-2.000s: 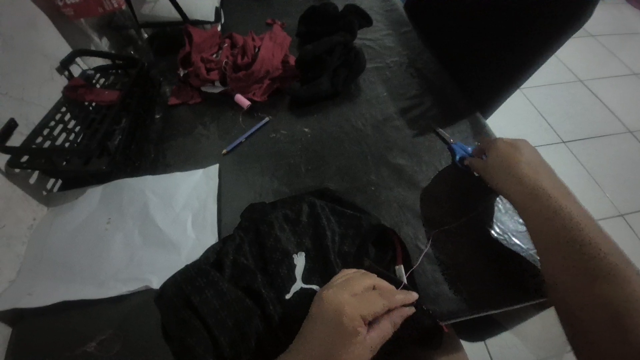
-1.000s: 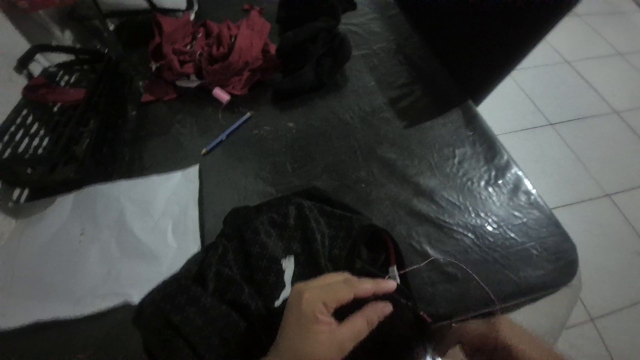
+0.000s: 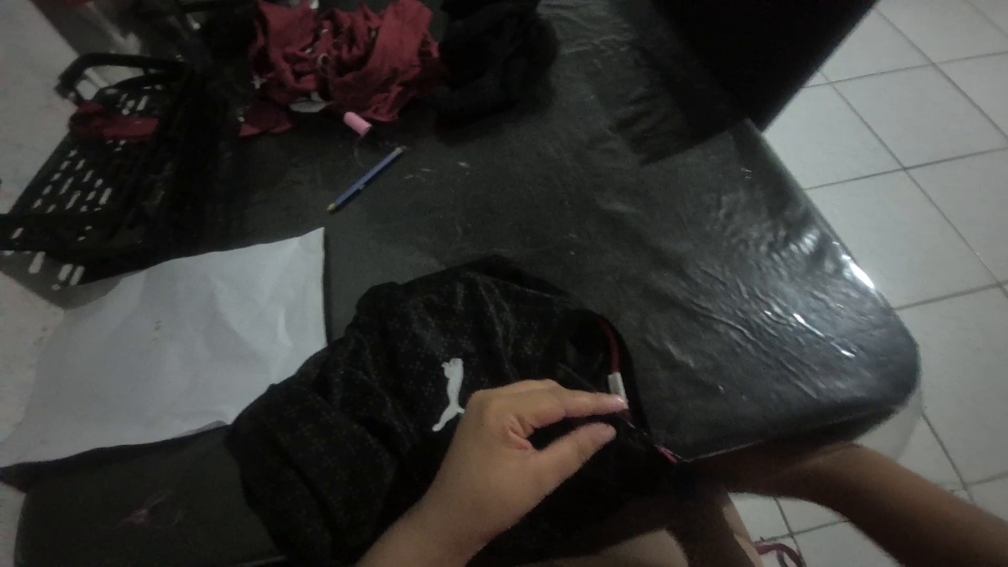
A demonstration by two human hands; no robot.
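A black garment (image 3: 378, 394) with a white puma logo (image 3: 451, 394) lies bunched at the table's near edge. My left hand (image 3: 524, 441) rests on it, thumb and forefinger at the edge of its opening, beside a white tag (image 3: 617, 386) and a red band (image 3: 609, 342). Whether cloth is pinched between those fingertips is hard to tell. My right forearm (image 3: 890, 496) reaches in from the lower right toward the garment's edge; the right hand itself is lost in shadow below the table edge. Neither scissors nor thread can be made out near it.
On the black-covered table (image 3: 709, 315) lie a white paper sheet (image 3: 189, 339), a blue pencil (image 3: 366, 179) and a pink thread spool (image 3: 357, 124). Behind them are red cloth (image 3: 346, 59) and dark cloth (image 3: 496, 63). A black plastic basket (image 3: 102, 165) stands at the left.
My right hand, which held blue-handled scissors out over the table's right side two seconds ago, has come down to the near edge by the garment. My left hand stays at the garment's opening.
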